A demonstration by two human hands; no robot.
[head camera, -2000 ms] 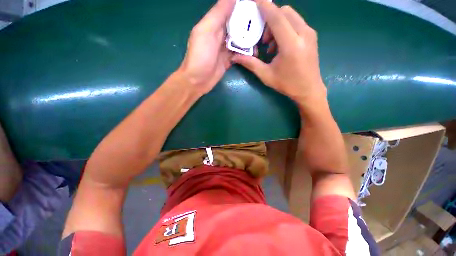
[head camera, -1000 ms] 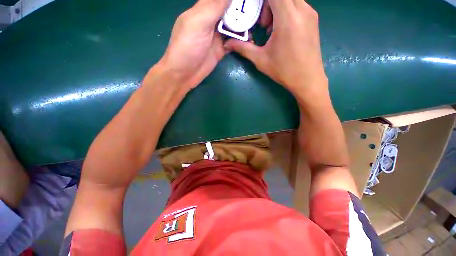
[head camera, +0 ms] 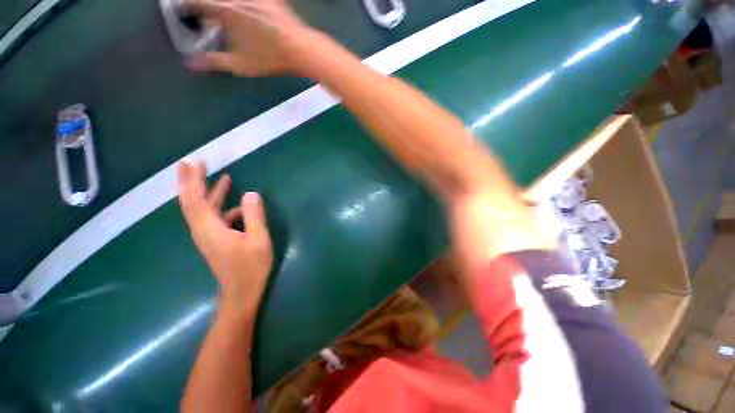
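Observation:
A white looped unit point(head camera: 174, 22) is at the top left over the dark green conveyor. My right hand point(head camera: 250, 36), blurred, reaches across the pale strip; its thumb and fingers are around the unit's near side. Whether they grip it cannot be told. My left hand point(head camera: 228, 234) is empty, fingers apart, over the glossy green bench at the strip's near edge. A base housing point(head camera: 77, 157) with a blue patch at its far, wider end lies on the conveyor at left. Part of another white loop point(head camera: 385, 14) shows at the top edge.
The pale metal strip point(head camera: 242, 141) separates the conveyor point(head camera: 129, 89) from the bench point(head camera: 355, 185). An open brown carton point(head camera: 657, 234) with a tangled pile of white loops point(head camera: 588, 230) stands at right below the bench edge. More cartons point(head camera: 709, 339) are at far right.
The view has turned left, bringing the conveyor in. My hands have parted: the right reaches over the conveyor, the left is empty. The white piece they held together is no longer between them.

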